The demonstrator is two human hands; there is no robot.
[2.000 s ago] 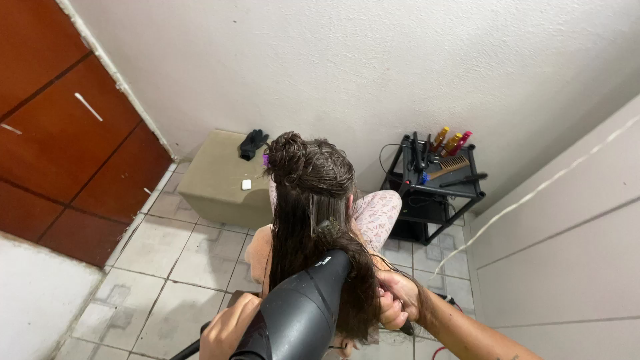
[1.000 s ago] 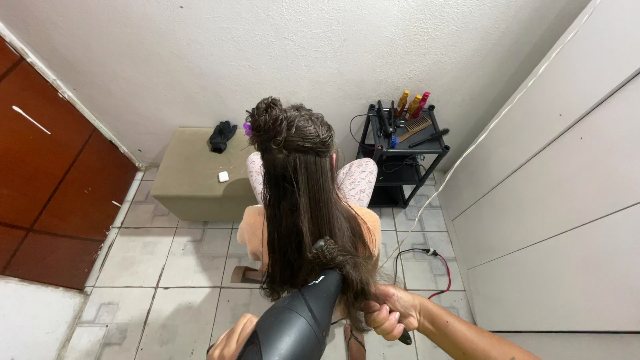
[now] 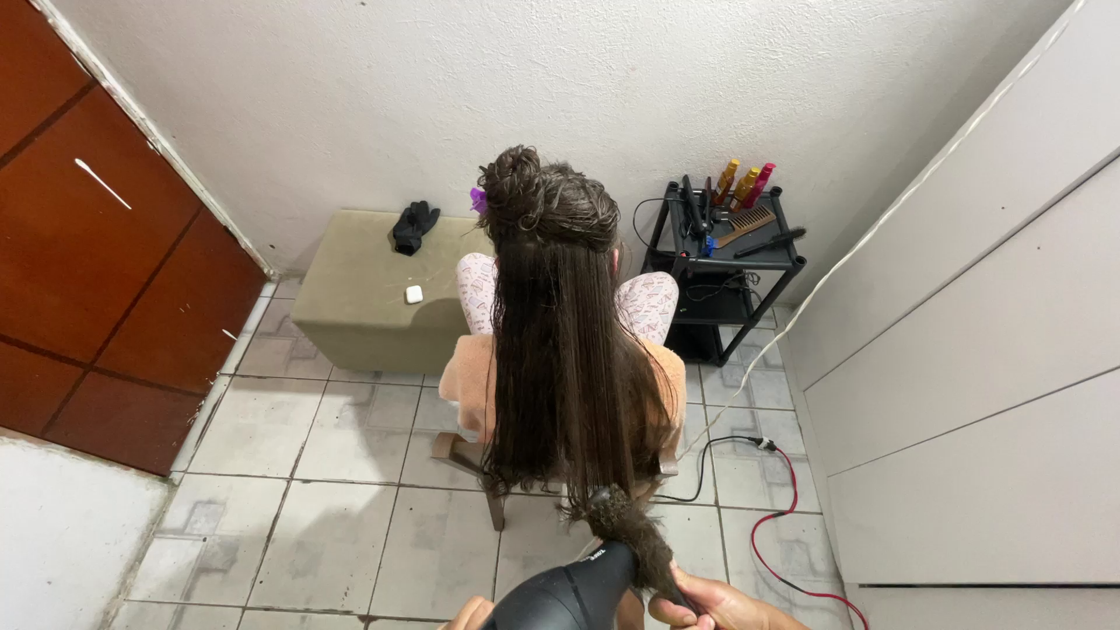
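A person sits facing away, with long dark hair (image 3: 560, 367) hanging down the back and the upper part pinned up in a bun beside a purple clip (image 3: 479, 200). My left hand (image 3: 471, 614) holds a black hair dryer (image 3: 569, 591), only its fingers showing at the bottom edge. The dryer's nozzle is against hair wound on a round brush (image 3: 617, 516) at the ends of the hair. My right hand (image 3: 709, 604) grips the brush's dark handle, low at the right of the dryer. A peach towel (image 3: 468, 381) lies around the person's shoulders.
An olive ottoman (image 3: 350, 289) holds a black glove (image 3: 414, 227) and a small white case (image 3: 414, 295). On the right, a black cart (image 3: 761, 262) carries bottles, a wooden comb (image 3: 746, 225) and a brush (image 3: 770, 243). A red and black cord (image 3: 793, 490) runs over the tiled floor.
The brush and dryer have moved down the hair to its ends, and more hair now hangs straight above them. The view has shifted.
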